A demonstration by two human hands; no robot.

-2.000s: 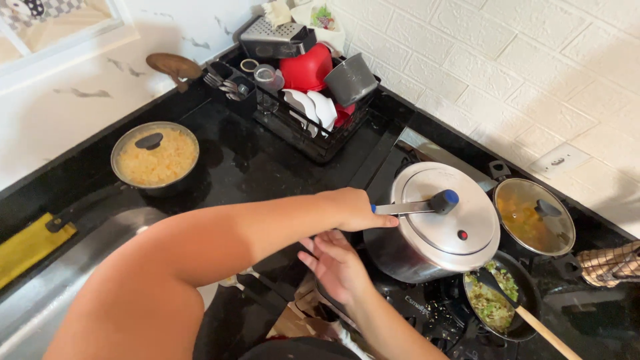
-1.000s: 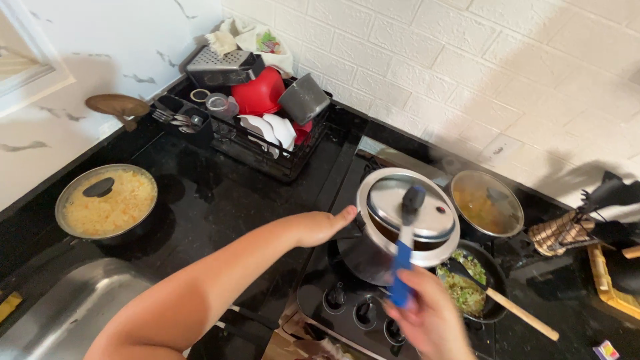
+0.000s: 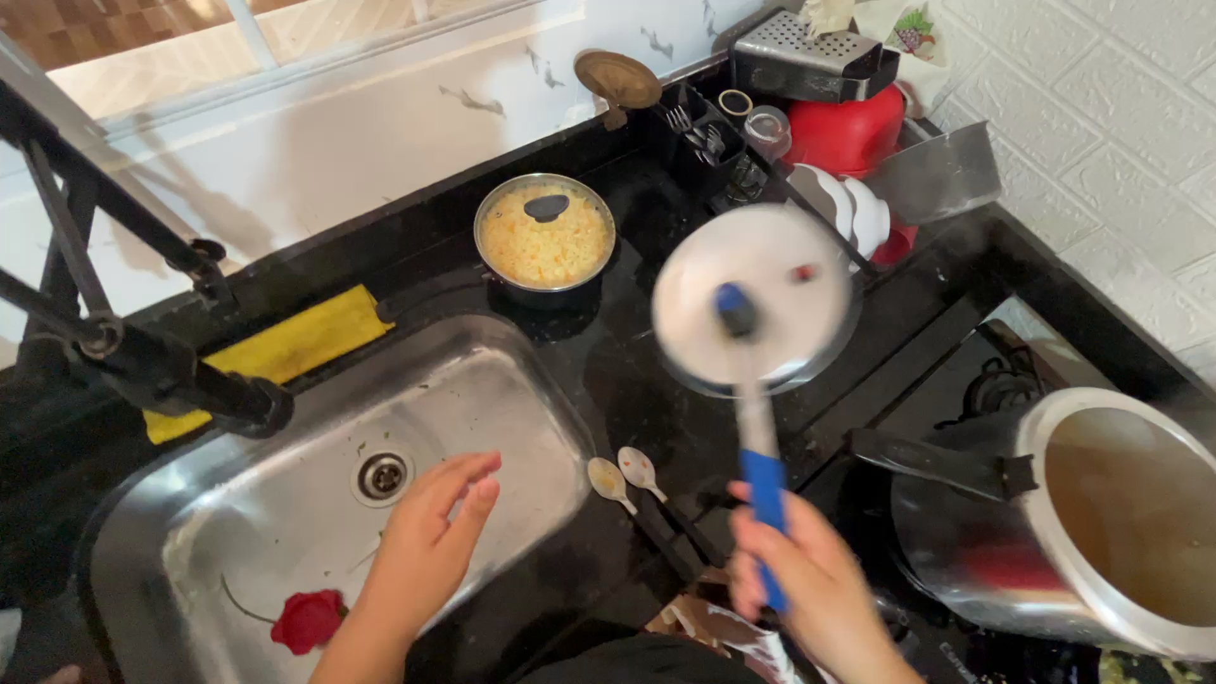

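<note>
My right hand (image 3: 807, 570) grips the blue handle of a metal pressure cooker lid (image 3: 755, 294), which is blurred and held over the black countertop left of the stove. At the right, the pressure cooker pot (image 3: 959, 541) stands uncovered on the stove, with brownish liquid inside. My left hand (image 3: 427, 541) holds nothing, its fingers apart from the thumb, above the right part of the stainless steel sink (image 3: 275, 513). Two spoons (image 3: 608, 480) with black handles lie on the counter between my hands. A pan with a glass lid (image 3: 546, 233) holds yellowish food behind the sink.
A red flower-shaped thing (image 3: 309, 619) lies in the sink. A yellow cloth (image 3: 294, 347) lies behind it, under a black faucet (image 3: 218, 389). A dish rack with a red bowl (image 3: 845, 128), a grater (image 3: 803, 47) and a grey pot (image 3: 936, 176) stands at the back right.
The lid has come off the pressure cooker and moved left over the counter in my right hand. My left hand has moved from beside the cooker to over the sink. The view has swung left.
</note>
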